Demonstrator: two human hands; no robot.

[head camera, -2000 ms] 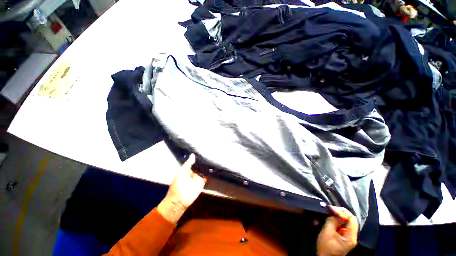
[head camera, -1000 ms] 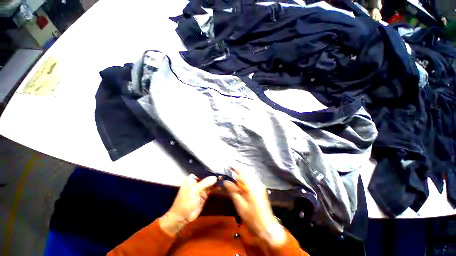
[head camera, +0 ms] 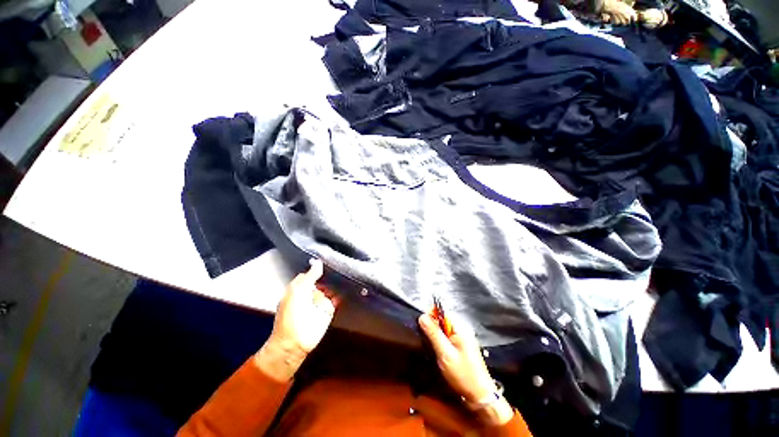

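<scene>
The denim garment (head camera: 401, 213) lies with its pale grey wrong side up, nearest me on the table. Its dark button placket (head camera: 376, 297) runs along the table's front edge, with small shiny buttons on it. My left hand (head camera: 301, 311) pinches the placket at its left part. My right hand (head camera: 457, 358) holds the placket farther right, and small thread snips (head camera: 442, 319) with an orange part show at its fingers. The snips' handle is mostly hidden by the fingers. No loose thread can be made out.
A pile of dark denim garments (head camera: 547, 94) covers the far and right side of the white table (head camera: 196, 77). A yellowish paper or mark (head camera: 89, 128) is at the left. Another person's hands (head camera: 628, 13) show at the top right. Concrete floor (head camera: 51, 341) shows lower left.
One second ago both hands were close together at the placket. Now they are apart, left hand farther left and up, right hand farther right. The snips now show. The garment's upper left part is more bunched.
</scene>
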